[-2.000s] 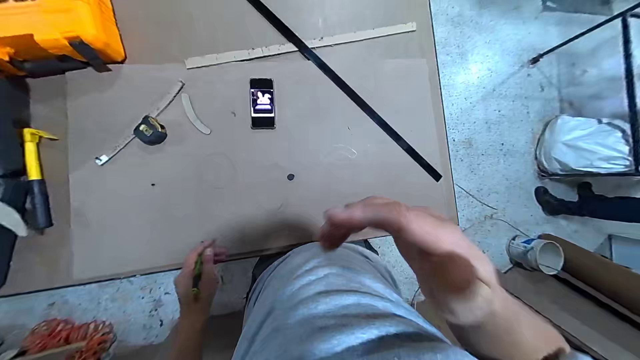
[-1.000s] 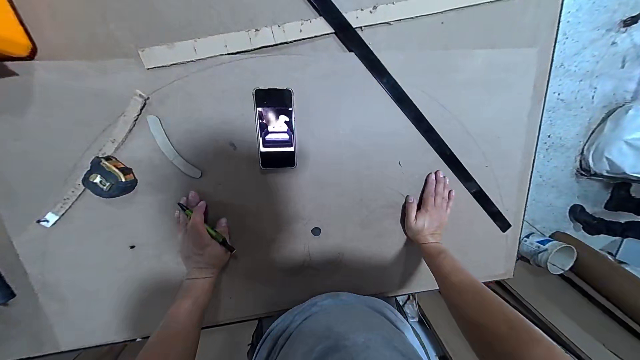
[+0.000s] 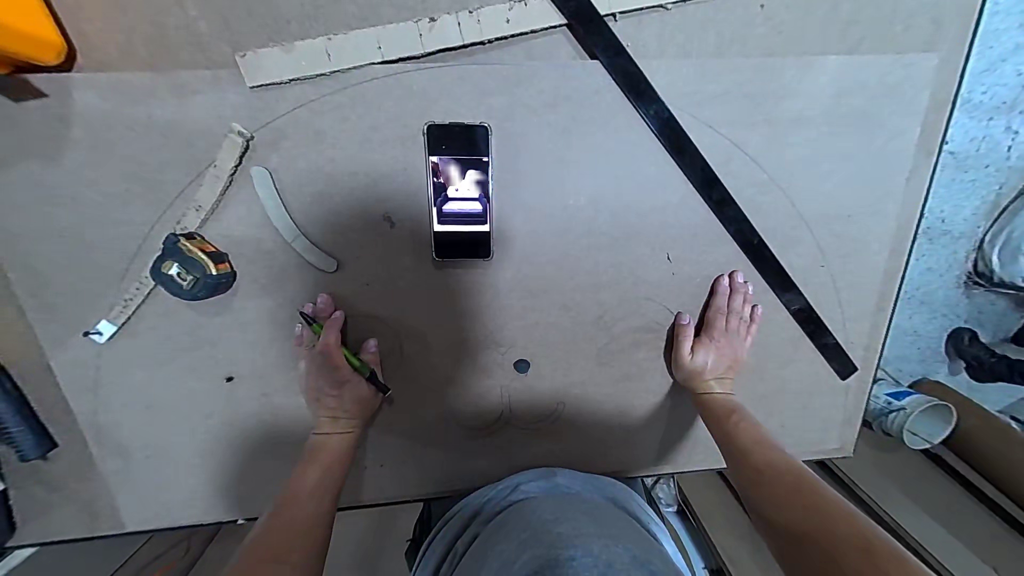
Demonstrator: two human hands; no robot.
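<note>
My left hand (image 3: pixel 340 368) rests on the brown sheet (image 3: pixel 560 304) with a green and black pen (image 3: pixel 352 358) held across its fingers. Palm down and holding nothing, my right hand (image 3: pixel 718 340) lies beside a long black straight bar (image 3: pixel 704 180). Between and beyond the hands lies a phone (image 3: pixel 460 192) with its screen lit. A tape measure (image 3: pixel 193 266) sits on a pale, narrow strip (image 3: pixel 210 188) at the left, near a curved light strip (image 3: pixel 292 224). A long pale strip (image 3: pixel 400 38) passes by the bar's upper end. A large faint arc is drawn on the sheet.
An orange case (image 3: pixel 32 36) stands at the top left. At the left edge is a dark handle (image 3: pixel 22 416). Past the table's right edge are a white bucket (image 3: pixel 912 416), a brown roll (image 3: pixel 976 436) and a person's dark boot (image 3: pixel 980 356) on the floor.
Two seconds ago both hands were by the near edge, the right one raised; now they rest farther in on the sheet. The view has moved closer to the sheet.
</note>
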